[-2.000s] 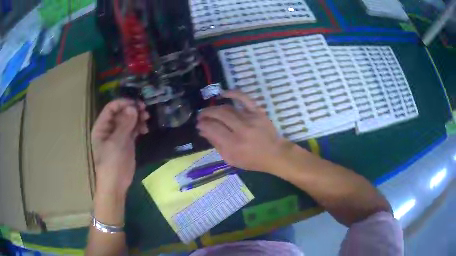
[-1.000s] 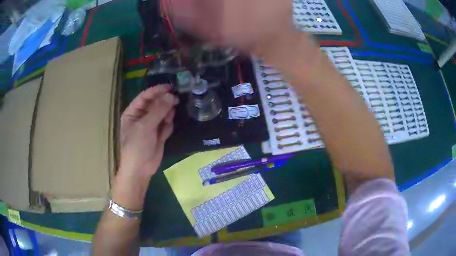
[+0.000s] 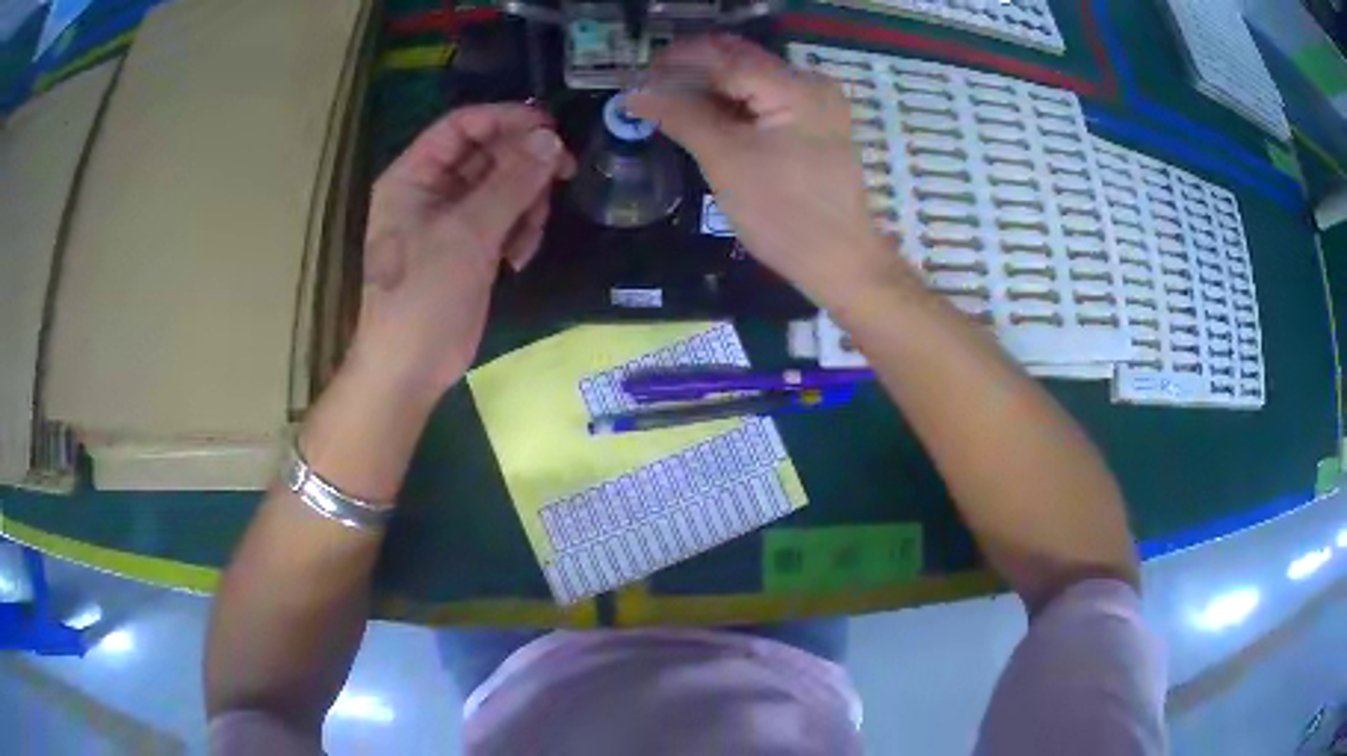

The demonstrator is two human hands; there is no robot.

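The black test fixture (image 3: 569, 273) stands in front of me, its top cut off by the upper picture edge. Its round clear-grey nest (image 3: 628, 185) has a pale blue-white centre. My left hand (image 3: 451, 222) is just left of the nest, thumb and fingertips brought together; a tiny dark bit shows at the tips, but I cannot tell if it is held. My right hand (image 3: 776, 155) is at the nest's right and upper side, fingertips close to the pale centre. It is slightly blurred, and its fingers hide whatever may be between them.
Brown cardboard sheets (image 3: 207, 251) are stacked at left. White trays with rows of dumbbell-shaped parts (image 3: 990, 207) lie at right. A yellow-backed label sheet (image 3: 517, 428) with a purple pen (image 3: 709, 384) and a dark blue pen lies below the fixture. A green label (image 3: 842, 555) is near the bench edge.
My right hand has come down from the fixture's upper part to the nest. My left hand stays beside the nest, fingertips together. The view has tilted down, so the red grip is out of the picture.
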